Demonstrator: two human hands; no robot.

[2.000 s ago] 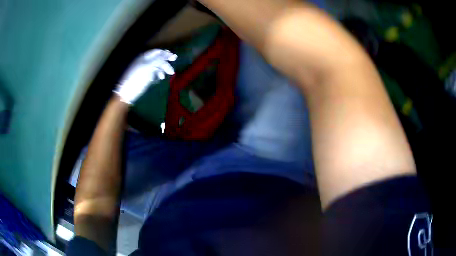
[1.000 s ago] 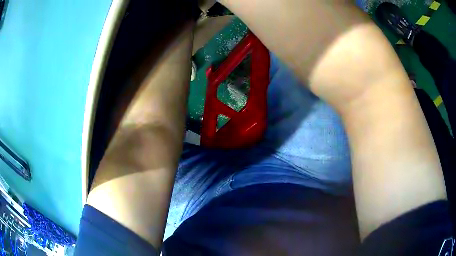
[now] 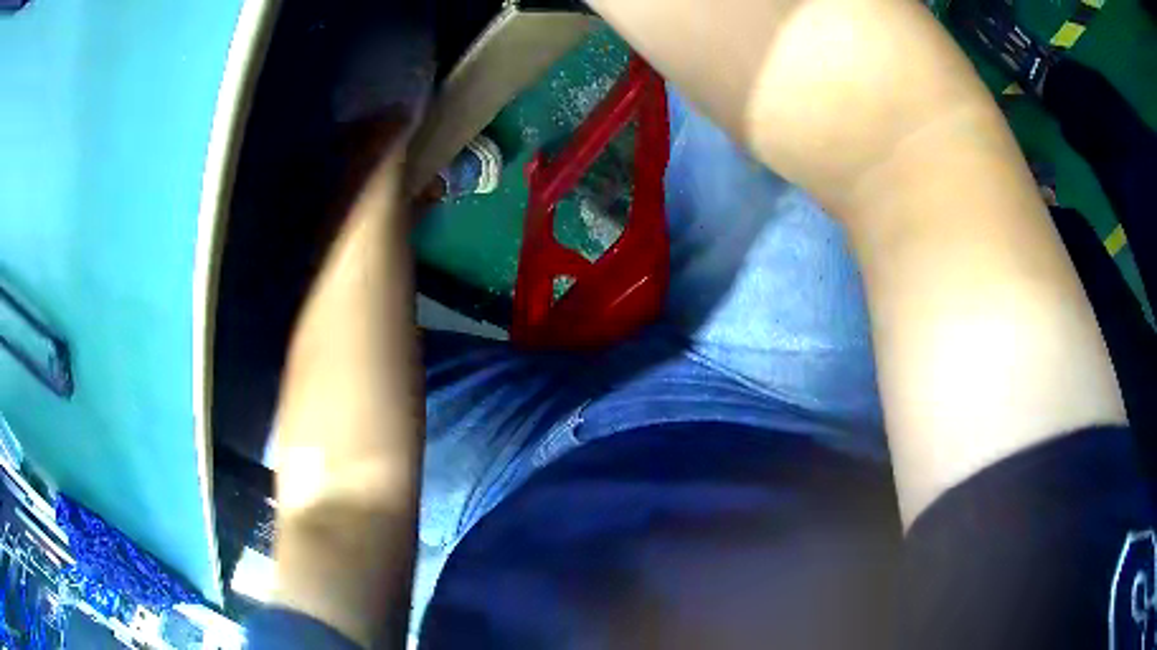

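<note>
My left forearm reaches up the picture beside the table edge. My left hand is only a dim, blurred shape in the dark area beyond the edge; its fingers and anything in it cannot be made out. My right arm bends across the upper right, and its hand is cut off by the top edge. A thin dark phone middle frame with an open window lies on the green table surface at the far left.
A red openwork stool or stand is below, by my jeans. A shoe is on the green floor near a pale board. A blue shaggy bundle and machinery are at lower left. Another person's dark-clothed leg is at upper right.
My left hand, white-gloved and clear of the shadow two seconds ago, is now in the dark area. My left forearm has shifted left since one second ago, and more of the shoe shows.
</note>
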